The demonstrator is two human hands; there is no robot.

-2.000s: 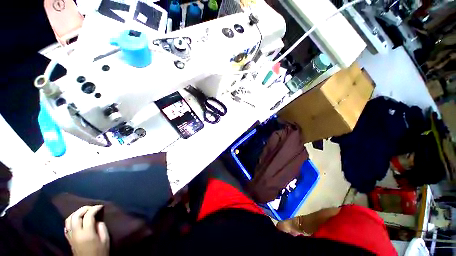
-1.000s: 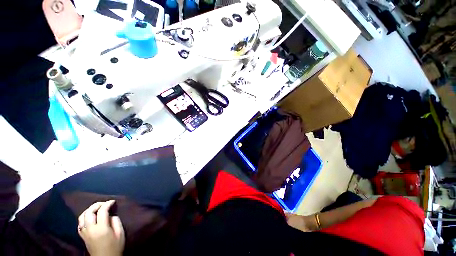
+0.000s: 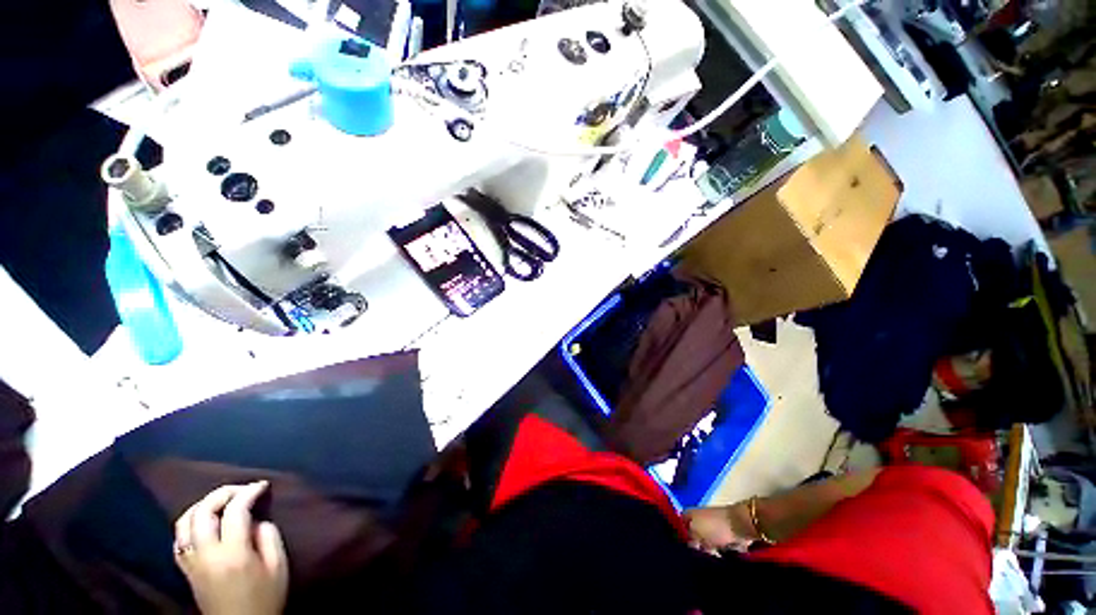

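A dark brown garment piece (image 3: pixel 325 529) with a smooth dark navy panel (image 3: pixel 289 421) lies over the front of the white machine table and the wearer's lap. My left hand (image 3: pixel 232 547) rests flat on the brown cloth at the lower left, fingers slightly bent, gripping nothing visible. My right hand (image 3: pixel 719 526) is low at the right by the blue bin, partly hidden by the black clothing; its fingers cannot be made out. The white sewing machine (image 3: pixel 397 168) stands behind the cloth.
A lit smartphone (image 3: pixel 450 262) and black-handled scissors (image 3: pixel 525 246) lie on the machine bed. A blue bin (image 3: pixel 736 447) holds brown cloth (image 3: pixel 675 366). A cardboard box (image 3: pixel 803 234) stands right, with a dark cloth pile (image 3: pixel 907 324) beyond it.
The right forearm has come further into view than two seconds ago, with its bracelet showing. The left hand has stayed on the cloth. The camera view has shifted slightly.
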